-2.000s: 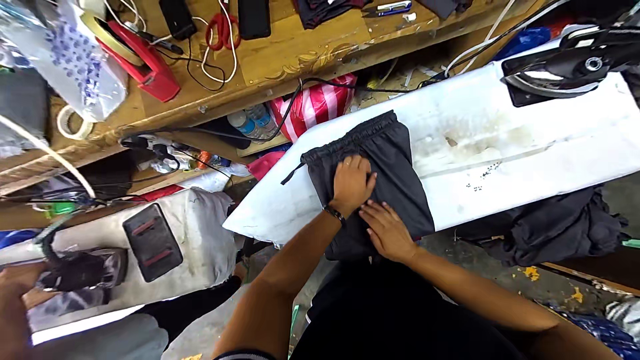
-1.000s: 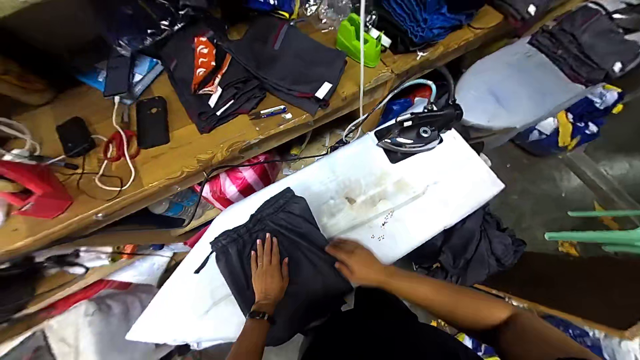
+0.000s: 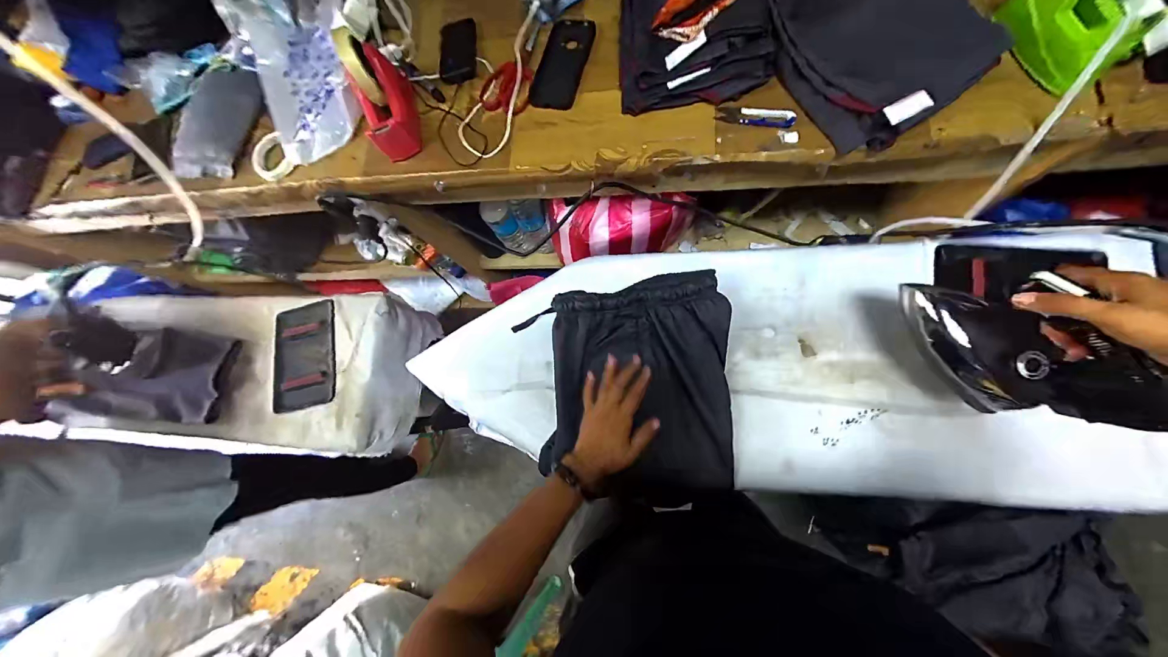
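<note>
A dark pair of drawstring shorts (image 3: 680,365) lies on the white-covered ironing board (image 3: 803,456), its elastic waistband toward the bench. Flat on the cloth rests my left hand (image 3: 616,424), fingers spread, with a band at the wrist. At the far right my right hand (image 3: 1109,306) grips the handle of a black electric iron (image 3: 1031,365). The iron is lifted and tilted over the board beside its dark rest pad (image 3: 976,265); part of my right hand is cut off by the frame edge.
Beyond the board is a wooden bench (image 3: 675,151) with folded dark garments (image 3: 890,55), a red tape dispenser (image 3: 392,123), phones and a thread snipper (image 3: 757,117). At left, another person's hand (image 3: 32,365) works at a second board (image 3: 356,365). Dark clothes (image 3: 1004,566) hang below.
My right hand has left the shorts and taken hold of the iron, which stood at the board's right end before. My left hand remains on the shorts. The view has swung.
</note>
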